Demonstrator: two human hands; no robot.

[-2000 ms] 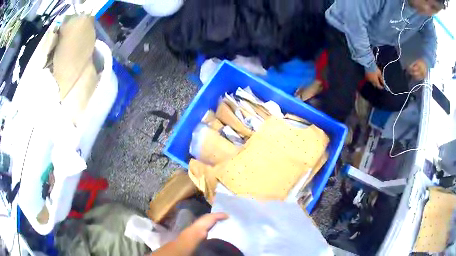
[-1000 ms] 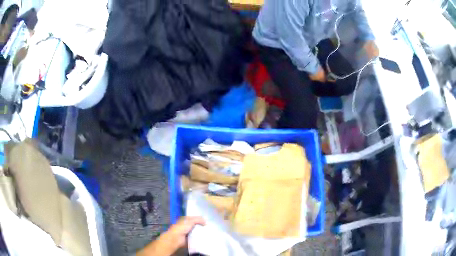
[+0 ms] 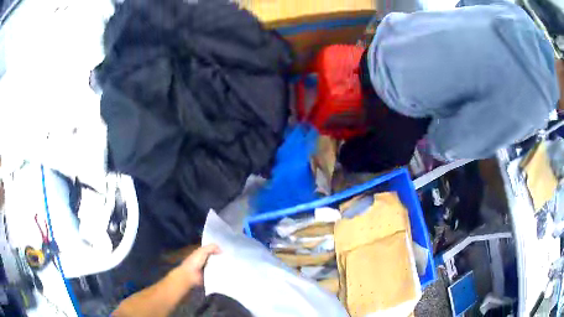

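Note:
My left hand point(image 3: 199, 262) grips the upper left edge of a light grey-blue fabric panel point(image 3: 266, 278), which hangs in front of the bin and covers its near left part. My right hand is not in view. The blue plastic bin point(image 3: 331, 199) holds perforated kraft paper point(image 3: 377, 266) on its right side and smaller paper and white pieces point(image 3: 303, 238) stacked on its left.
A large dark fabric pile point(image 3: 192, 99) lies beyond the bin. A person in a grey-blue top point(image 3: 464, 74) bends over beside a red stool point(image 3: 341, 90). A white tub point(image 3: 130, 217) stands left. A white table point(image 3: 519, 217) runs along the right.
The view has swung, so the bin sits lower right. My left hand still holds the panel, now raised and spread before the bin. The person has leaned over, hiding their hands.

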